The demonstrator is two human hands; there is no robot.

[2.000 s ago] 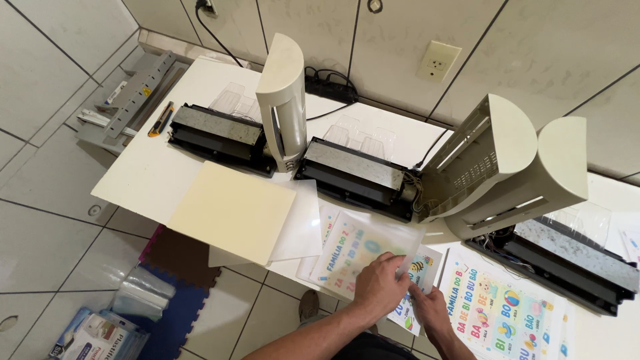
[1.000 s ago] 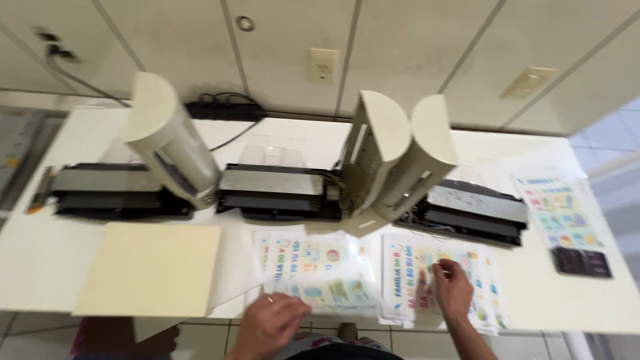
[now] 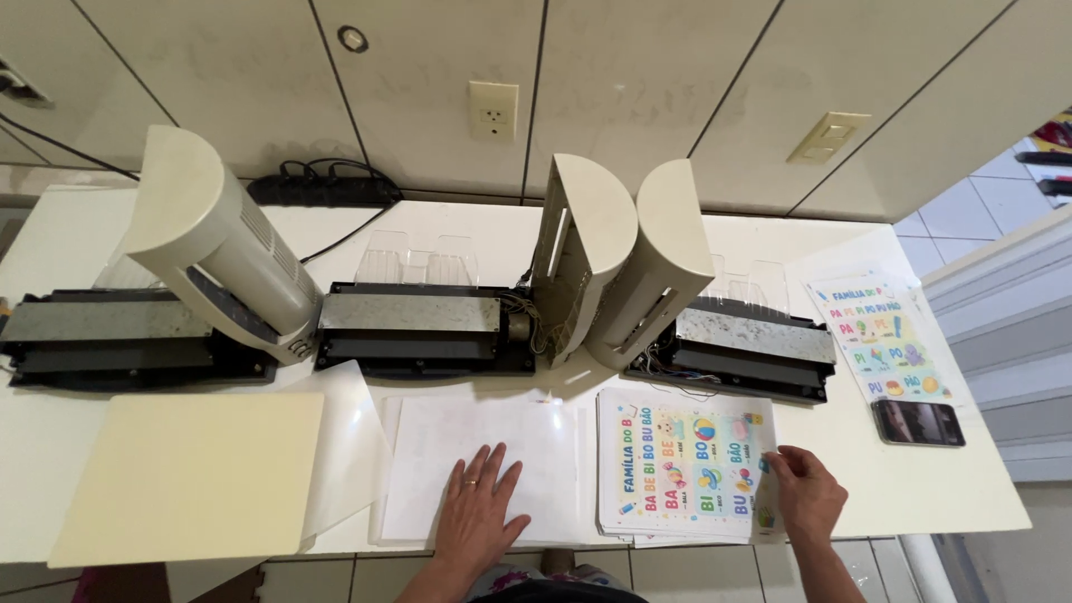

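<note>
My left hand (image 3: 480, 507), with a ring on one finger, rests spread and palm down on a white sheet (image 3: 494, 435) that lies blank side up on a pile. My right hand (image 3: 804, 494) pinches the right edge of the top printed syllable sheet (image 3: 695, 469) on a neat stack, turned sideways to me. Left of my left hand lie clear plastic sheets (image 3: 347, 461), partly under a cream-coloured sheet or stack of sheets (image 3: 188, 477). Behind the papers stand opened machines with black bases and metal plates, probably laminators: left (image 3: 109, 327), middle (image 3: 410, 314) and right (image 3: 749, 335).
Beige machine covers (image 3: 213, 234) stand upright, two of them close together (image 3: 662, 251). Loose wires show beside the rollers. A black power strip (image 3: 322, 191) lies by the wall. At the right are another printed sheet (image 3: 883, 335) and a mobile phone (image 3: 919, 422) near the table edge (image 3: 1005, 494).
A white blank-faced sheet now covers the left pile, where colourful prints showed a second ago. My left hand has moved onto it. My right hand has shifted to the right stack's edge.
</note>
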